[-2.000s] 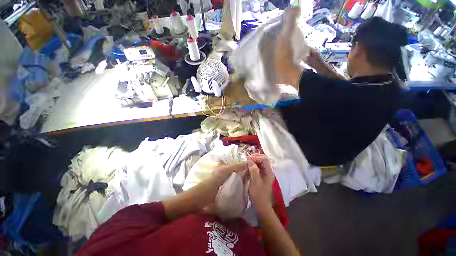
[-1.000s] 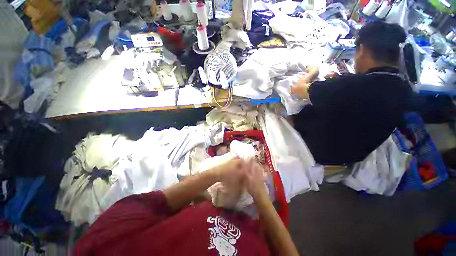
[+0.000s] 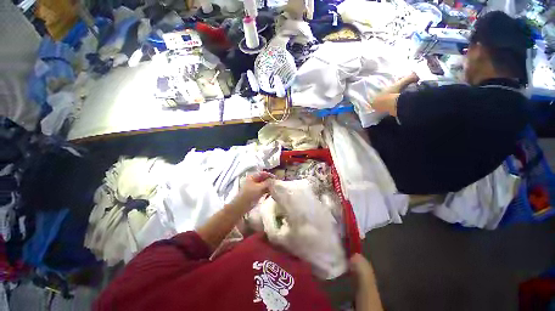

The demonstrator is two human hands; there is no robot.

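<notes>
My left hand [image 3: 258, 184] grips the upper left corner of a cream garment piece [image 3: 310, 222], which is spread out over my lap and the red crate [image 3: 348, 209]. My right hand [image 3: 359, 265] is low at the right, beside the piece's lower end and the crate's near rim. It is small and blurred, so its grip cannot be told. Small pale cut pieces [image 3: 316, 172] lie in the crate. The garment pile [image 3: 195, 188] lies to the left, with a bundle gathered by a dark tie [image 3: 135, 205] at its left end.
An overlock machine [image 3: 182, 82] and a small fan [image 3: 275, 70] with a looped cord stand on the wood-edged table [image 3: 115, 109]. A coworker in black [image 3: 453, 130] handles white cloth at the right. White panels [image 3: 371, 176] hang beside the red crate. A blue crate [image 3: 528, 182] stands far right.
My hands were together over the crate and are now apart, the right one lower and further right. The cream piece is opened out between them. The coworker's raised cloth came down onto the table.
</notes>
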